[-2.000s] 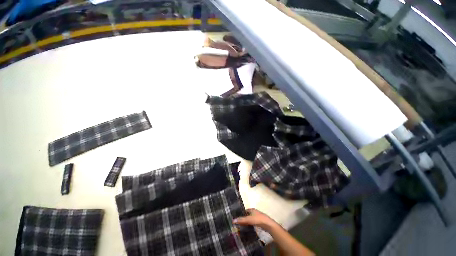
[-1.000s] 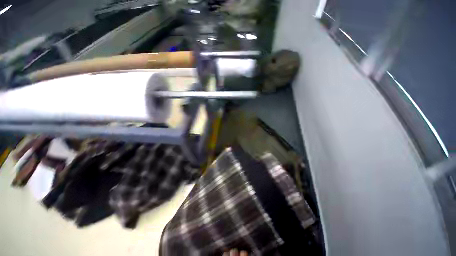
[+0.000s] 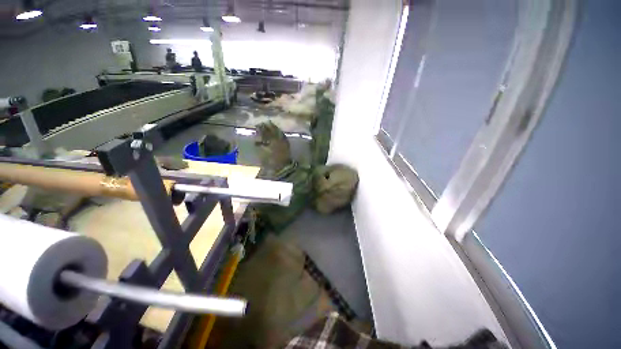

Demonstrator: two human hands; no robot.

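Observation:
Plaid fabric (image 3: 331, 333), dark with pale checks, shows at the bottom edge, right of the rack, cut off by the picture's edge. A dark strip of cloth (image 3: 325, 283) lies beyond it, over a brownish-green sack (image 3: 279, 290) low between the table and the wall. Neither of my hands is in the picture, so what holds the plaid fabric, if anything, cannot be seen.
The rack (image 3: 158, 208) holds a white roll (image 3: 51, 276) and a brown tube (image 3: 82, 178); metal bars stick out to the right. A white wall (image 3: 368, 204) with windows runs along the right. Tied sacks (image 3: 335, 189) and a blue bin (image 3: 211, 155) stand ahead. Two people are far off.
The view has swung right and up, towards the wall and the room. The plaid fabric has dropped to the bottom edge, and the fingers seen on it have left the picture.

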